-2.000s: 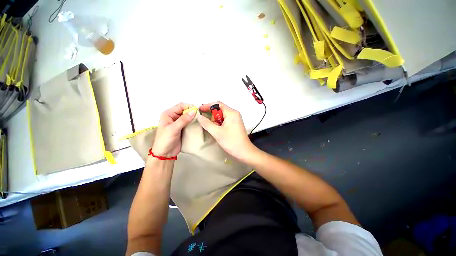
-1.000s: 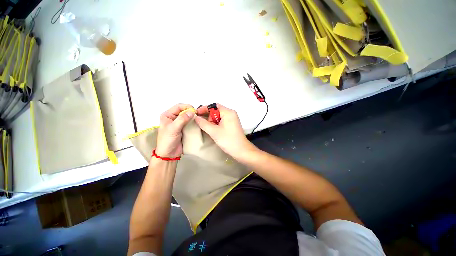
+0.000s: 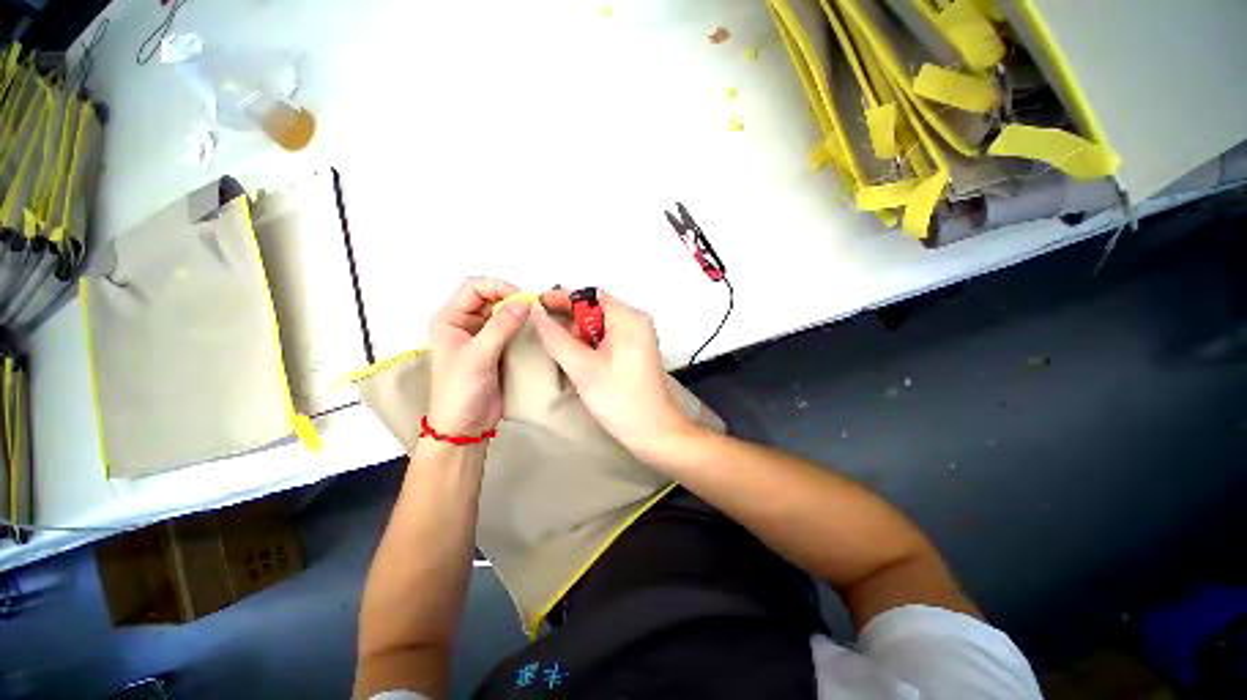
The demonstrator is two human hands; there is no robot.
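A beige bag body (image 3: 547,472) with yellow side edges hangs from the table's near edge over the black apron. My left hand (image 3: 472,349) pinches its yellow-edged upper corner (image 3: 517,298) between thumb and fingers. My right hand (image 3: 611,362) holds a red lighter (image 3: 588,317) with a black top in its curled fingers, while its thumb and fingertip touch the same corner. The fingers partly hide the corner. No flame shows. Thread snips (image 3: 698,244) with a dark cord lie open on the table, right of my hands.
A pile of bodies (image 3: 875,116) with yellow tails lies at the right. One body (image 3: 185,335) lies at the left beside a pale dark-edged board (image 3: 312,287). More stand at the far left. A cup (image 3: 287,126) lies at the back. A cardboard box (image 3: 198,568) is under the table.
My hands remain at the corner, with only small finger shifts. My right wrist and forearm have moved slightly down and left. The lighter is still in my right hand.
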